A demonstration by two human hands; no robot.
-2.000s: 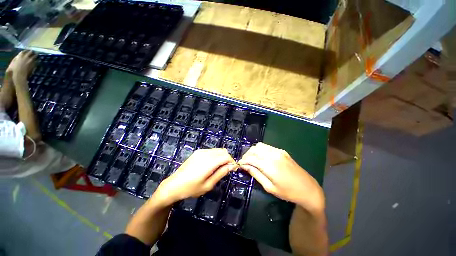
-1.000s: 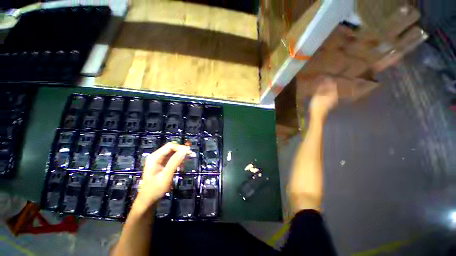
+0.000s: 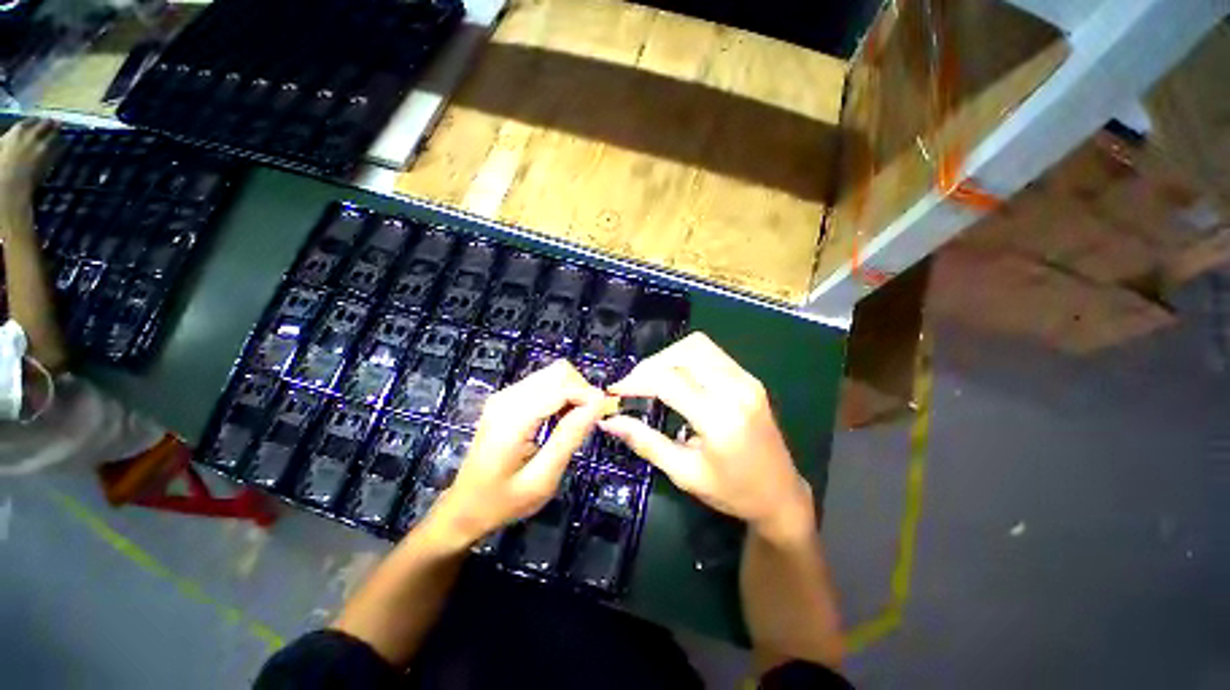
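Note:
A glossy black blister tray [image 3: 293, 387] lies on the green bench, its pockets in three rows holding black plastic housings [image 3: 333, 445]. My left hand [image 3: 519, 438] and my right hand [image 3: 715, 425] meet over the right part of the tray. Their fingertips pinch a tiny pale orange part [image 3: 610, 403] between them. It is too small to make out its shape. My hands and forearms hide several pockets of the tray.
A plywood board [image 3: 634, 135] lies beyond the tray, with dark trays [image 3: 290, 81] at upper left. A white post [image 3: 998, 169] and cartons [image 3: 1066, 263] stand right. Another worker's arm [image 3: 30, 256] is over a filled tray [image 3: 128, 236] at far left. A dark patch [image 3: 715, 537] lies beside my right wrist.
One second ago my right hand was stretched out right, off the bench; now it is back over the tray, meeting my left hand at the small part. The camera view has shifted left.

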